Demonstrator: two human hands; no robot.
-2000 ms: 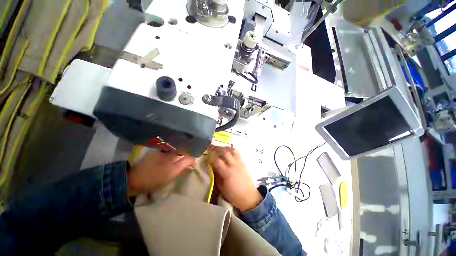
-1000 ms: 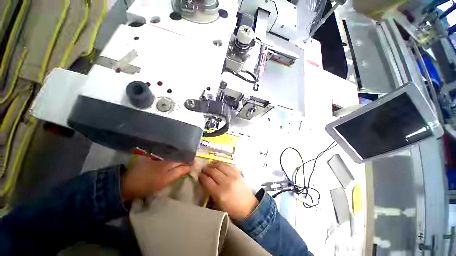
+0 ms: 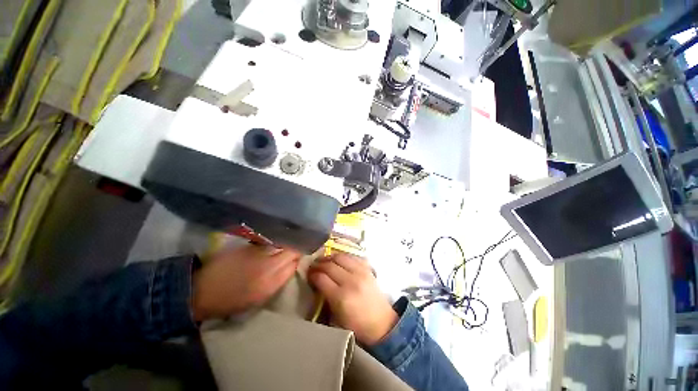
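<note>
A beige garment piece (image 3: 279,344) hangs over the table's front edge, rolled into an open tube near my lap. A yellow strip shows on it between my hands. My left hand (image 3: 243,281) lies on the cloth at the machine's grey end cover (image 3: 237,195), its fingertips close under the cover. My right hand (image 3: 350,294) has its curled fingers on the cloth beside the yellow work guide (image 3: 348,235). The needle area (image 3: 363,177) is just beyond my fingers. The cloth under my fingers is partly hidden.
The white sewing machine head (image 3: 291,92) fills the middle. Black cord (image 3: 457,290) and a small dark tool lie right of my right hand, with grey flat pieces (image 3: 517,324) and a yellow piece (image 3: 540,319) farther right. A control screen (image 3: 589,206) stands right. Beige garment pieces (image 3: 65,72) lie left.
Since two seconds ago, my hands and the cloth have drawn slightly back toward me, and more of the yellow guide shows. The camera view has also shifted. Both hands stay on the cloth.
</note>
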